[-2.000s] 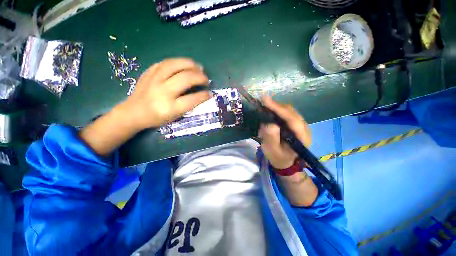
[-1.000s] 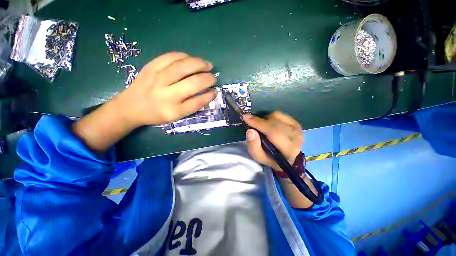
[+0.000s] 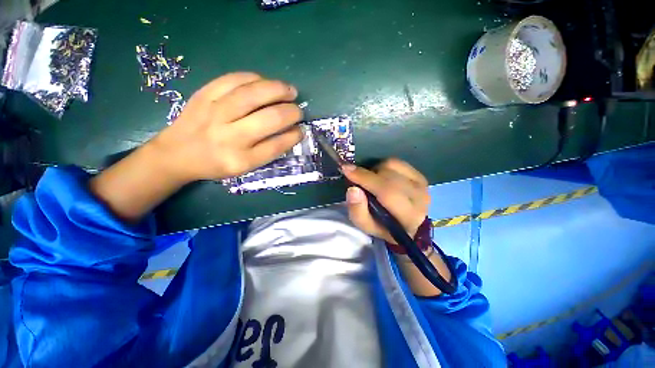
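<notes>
The phone circuit board (image 3: 287, 177) lies on the green bench near its front edge, its dark end with a blue dot to the right. My bare left hand (image 3: 233, 129) is over the board's left and upper part, fingers curled with the fingertips at its upper edge; whatever they pinch is too small or hidden to tell. My right hand (image 3: 390, 200) holds the black soldering iron (image 3: 391, 224) like a pen. Its tip reaches the dark end of the board, near my left fingertips. Whether it touches is unclear.
A loose component pile (image 3: 162, 70) lies beyond my left hand. A clear component bag (image 3: 63, 65) is at the upper left. A pale tip cleaner cup (image 3: 495, 70) with silvery filling lies at the upper right, near dark equipment and cables. Another board's edge (image 3: 279, 3) shows at the top.
Two seconds ago the iron's tip was beyond the board's upper right corner; it has moved down and left onto the board's dark end. The view has also shifted.
</notes>
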